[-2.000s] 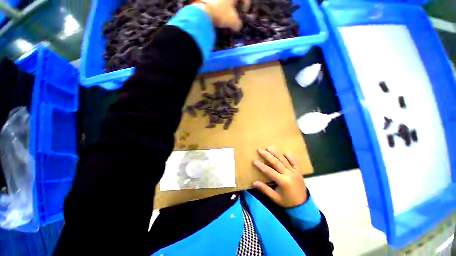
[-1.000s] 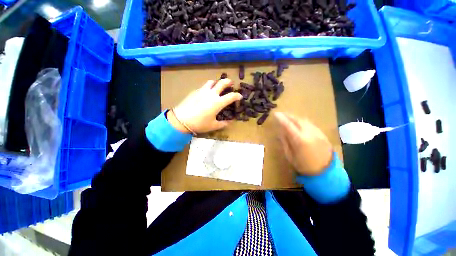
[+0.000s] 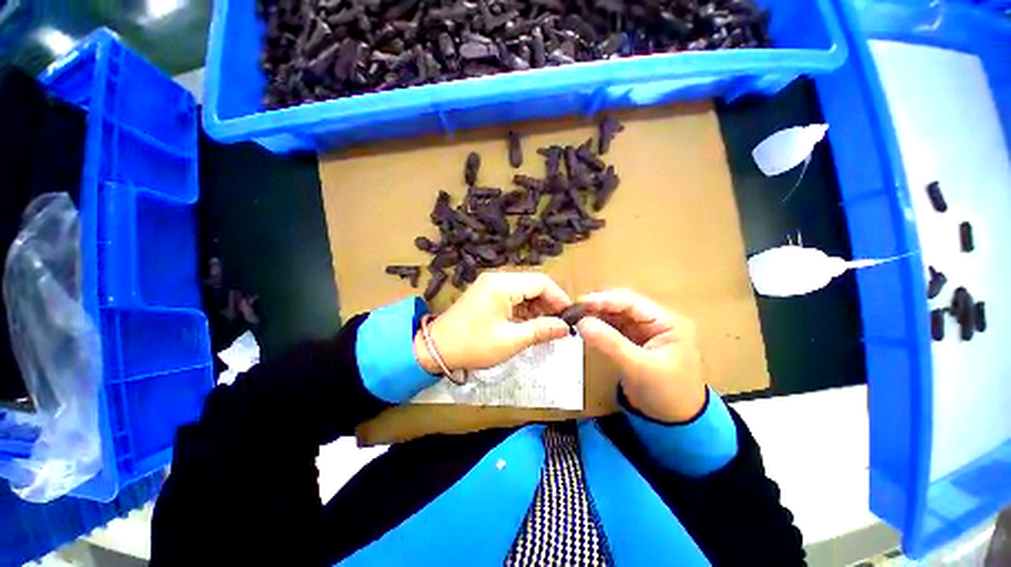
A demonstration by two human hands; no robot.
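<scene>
My left hand (image 3: 493, 323) and my right hand (image 3: 649, 349) meet over the near part of the cardboard sheet (image 3: 676, 222). Their fingertips pinch one small dark part (image 3: 572, 315) between them. A loose heap of dark parts (image 3: 516, 216) lies on the cardboard beyond my hands. The white card (image 3: 532, 382) lies under my hands, partly covered by my left hand. A deep blue tote (image 3: 466, 98) full of dark parts stands behind the cardboard.
Two white squeeze bottles (image 3: 789, 150) lie right of the cardboard. A shallow blue tray (image 3: 887, 277) with a white liner and several dark parts is at the right. At the left are a blue tote (image 3: 150, 266), a clear plastic bag (image 3: 50, 343) and a white scrap (image 3: 238, 357).
Both hands have moved together, away from the tote and heap, and now hold one dark part. The heap on the cardboard is larger and more spread out. The view has shifted.
</scene>
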